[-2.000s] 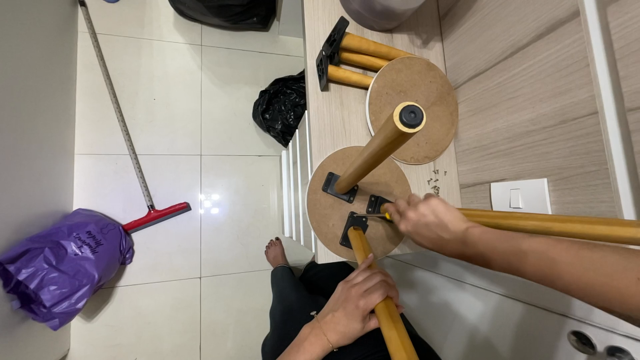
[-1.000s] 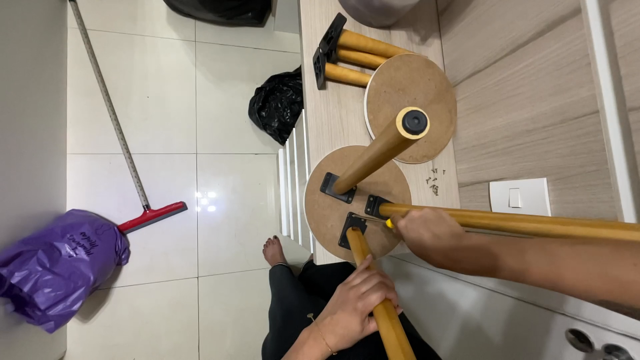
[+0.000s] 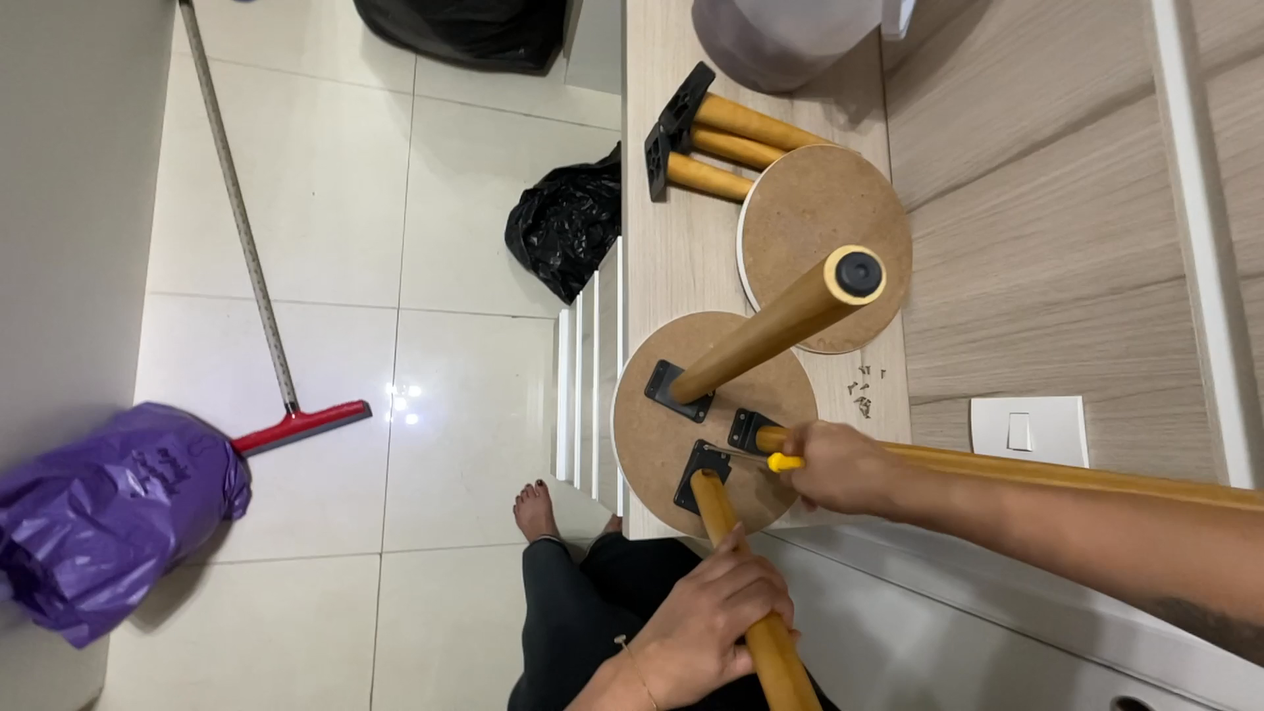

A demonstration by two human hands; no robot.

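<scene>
My right hand (image 3: 839, 467) grips a screwdriver with a yellow handle (image 3: 785, 462); its thin shaft reaches the black bracket (image 3: 703, 478) of the nearest leg. My left hand (image 3: 726, 612) is wrapped around that wooden leg (image 3: 775, 657). The bracket rests on a round fiberboard disc (image 3: 647, 434) lying at the counter's edge. A second wooden leg (image 3: 765, 336) rises from another black bracket (image 3: 679, 390) on the disc. A third leg (image 3: 1047, 476) extends right from its bracket (image 3: 748, 431), passing beside my right hand. Small screws (image 3: 861, 390) lie loose on the counter.
Another round disc (image 3: 829, 237) and several wooden legs with black brackets (image 3: 676, 128) lie farther up the counter (image 3: 662, 267). A translucent container (image 3: 780, 44) stands beyond. A light switch (image 3: 1027, 431) is at right. Black bags (image 3: 563, 222), a red squeegee (image 3: 301, 427) and a purple bag (image 3: 138, 513) are at left.
The screwdriver's shaft, little seen one second ago, now shows between my right hand and the nearest leg's bracket. My left hand has stayed around the same leg.
</scene>
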